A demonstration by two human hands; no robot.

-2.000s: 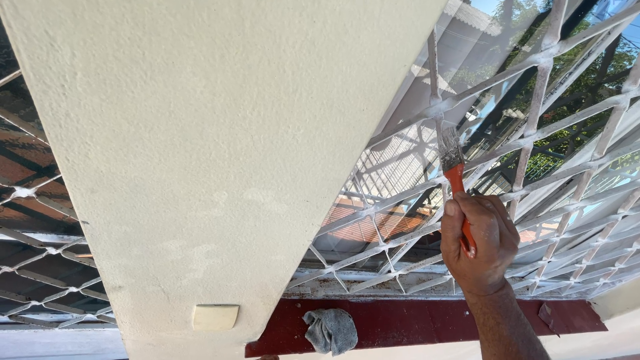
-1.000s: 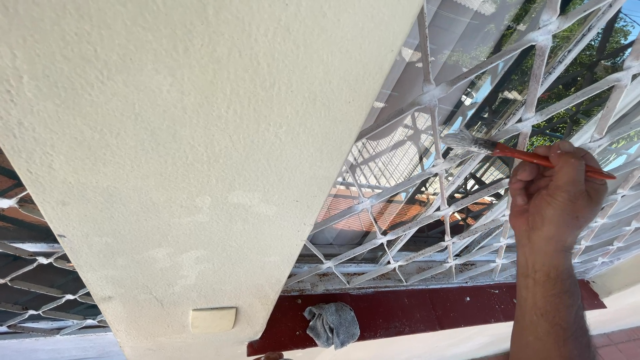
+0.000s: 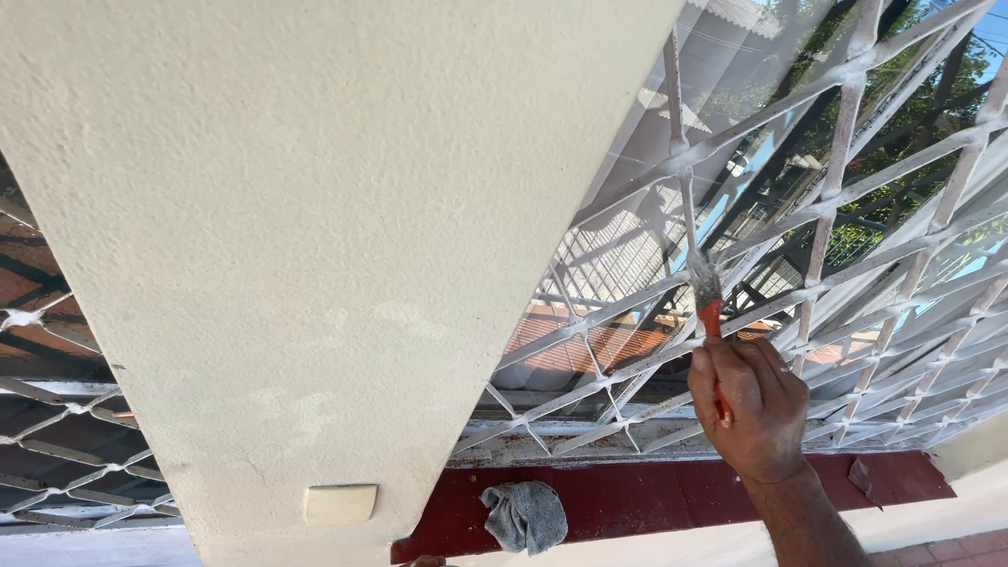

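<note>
My right hand (image 3: 748, 402) is closed around the orange handle of a paintbrush (image 3: 710, 307), whose bristles point up and carry whitish paint. The bristle tips are at a bar of the white metal window grille (image 3: 681, 161), near a crossing of its diamond lattice. Some bars look patchy, with grey or worn spots. At the bottom edge, just left of the dark red sill, a small bit of skin shows, perhaps part of my left hand (image 3: 428, 561); what it does cannot be seen.
A crumpled grey cloth (image 3: 525, 516) lies on the dark red sill (image 3: 654, 496). The cream wall pillar (image 3: 315, 236) bears a square cover plate (image 3: 341, 504). Behind the grille is reflecting window glass (image 3: 622, 236). Another grille (image 3: 75, 408) stands at the left.
My right hand first turned the brush sideways, farther right, then came back left with the bristles pointing up. The bristles now touch or nearly touch a bar lower than two seconds ago.
</note>
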